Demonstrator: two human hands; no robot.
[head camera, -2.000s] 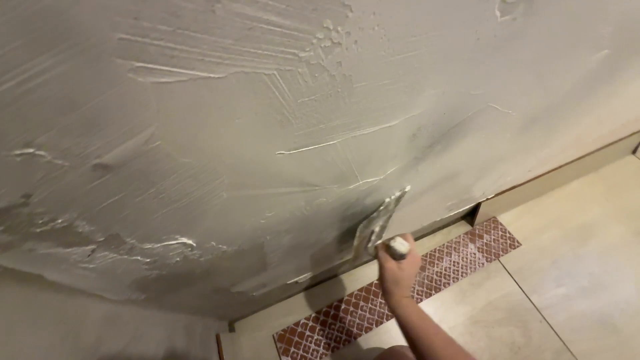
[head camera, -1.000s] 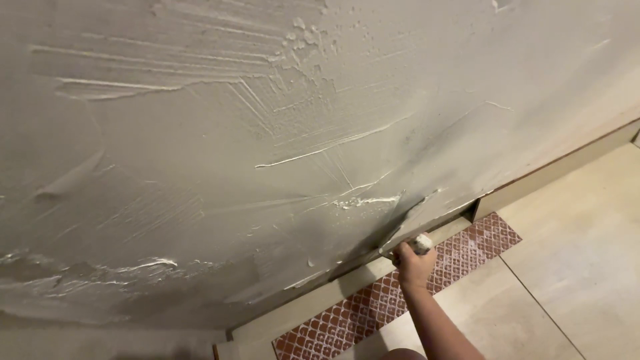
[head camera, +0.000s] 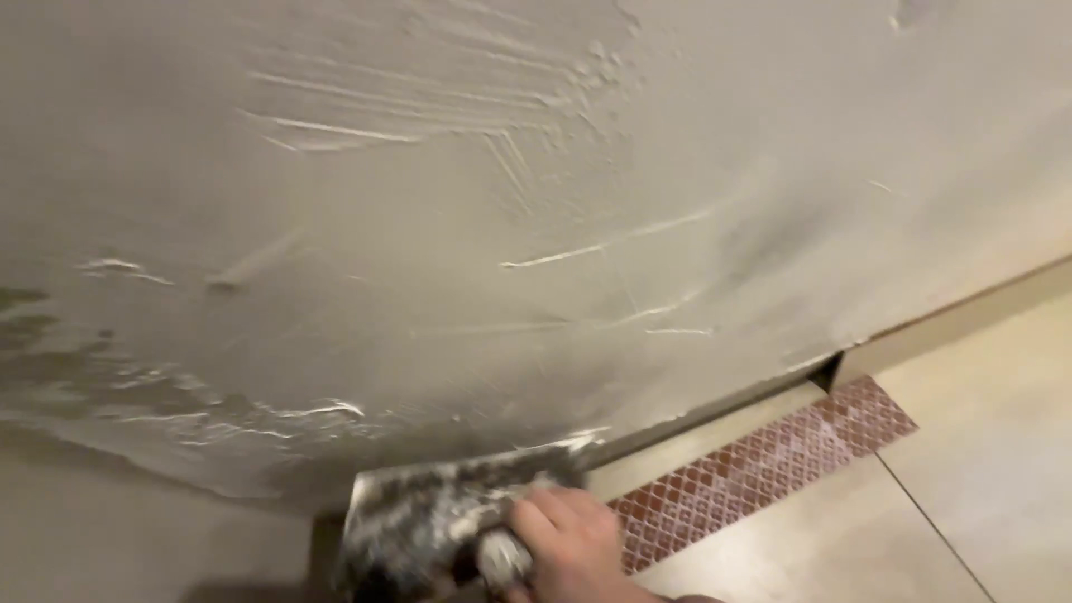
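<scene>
My right hand (head camera: 569, 536), at the bottom centre, is closed around the handle of a wide plastering trowel (head camera: 444, 511). The blade is smeared with grey and white plaster, and its upper edge lies at the foot of the plastered wall (head camera: 435, 209). Ridges and streaks of wet plaster mark the wall, with a rougher, darker patch at the lower left. The trowel and hand are slightly blurred. My left hand is out of view.
A red-brown strip with a white lattice pattern (head camera: 754, 469) lies on the pale tiled floor (head camera: 988, 435) along the wall. A baseboard (head camera: 963, 322) runs along the right, ending at a dark gap. Another wall surface (head camera: 126, 528) meets this one at lower left.
My right hand has moved left along the foot of the wall with the trowel. The blade, seen nearly edge-on a second ago, now shows its broad face.
</scene>
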